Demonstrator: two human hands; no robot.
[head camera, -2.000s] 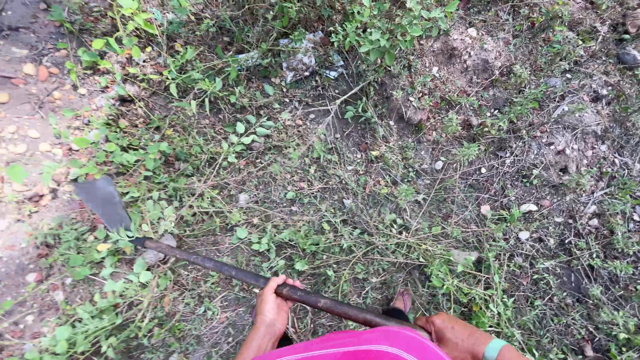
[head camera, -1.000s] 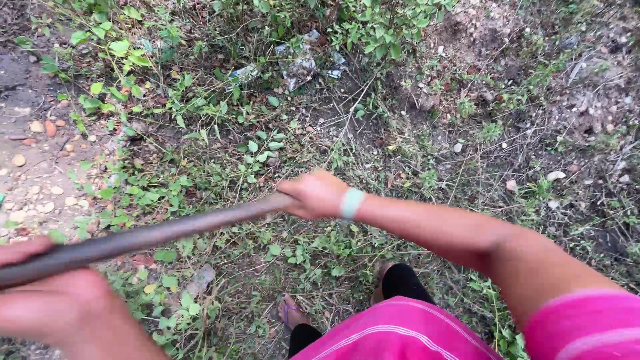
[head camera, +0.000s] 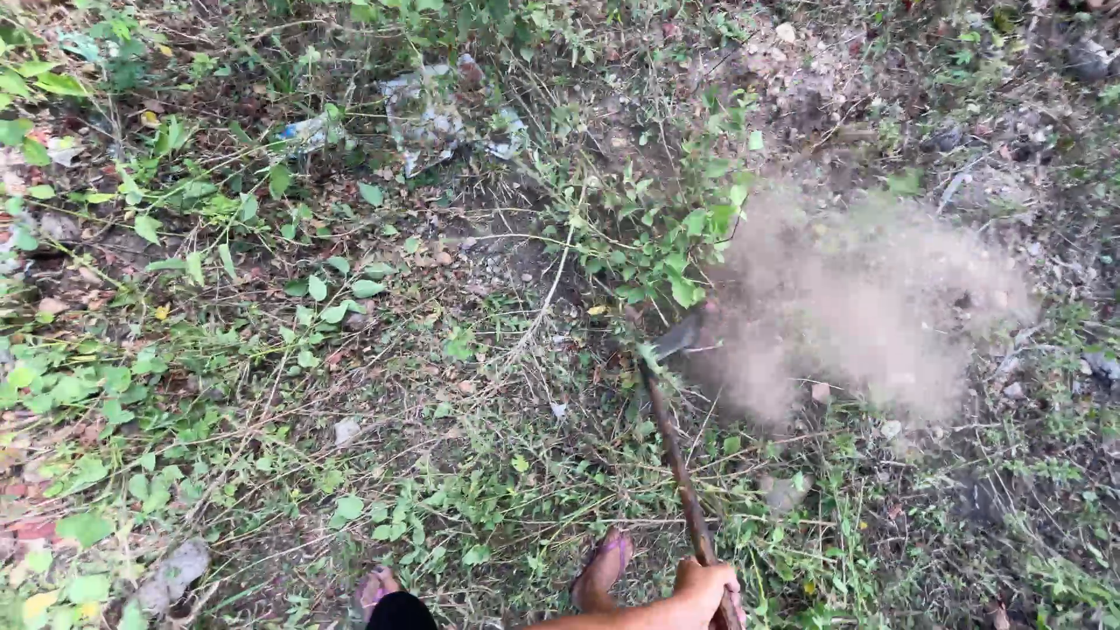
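My left hand (head camera: 709, 586) is closed around the dark, slim handle (head camera: 678, 464) of a long-handled weeding tool at the bottom edge, right of centre. The handle runs up and slightly left to a flat metal blade (head camera: 676, 338), which is low among the weeds, its far end blurred by dust. Beside the blade stands a leafy green plant (head camera: 674, 249). A cloud of brown dust (head camera: 857, 306) hangs to the right of the blade and hides the ground there. My right hand is out of the frame.
My sandalled feet, one (head camera: 604, 564) left of the handle and one (head camera: 378, 586) farther left, stand on weedy ground. Crumpled plastic litter (head camera: 429, 114) lies at the upper left. Stones, such as one at the lower left (head camera: 175, 573), and dry stems (head camera: 551, 297) are scattered about.
The tool has swung from the left side over to the right, and dust has risen beside its blade. My right hand, on the handle in both earlier frames, has left the view.
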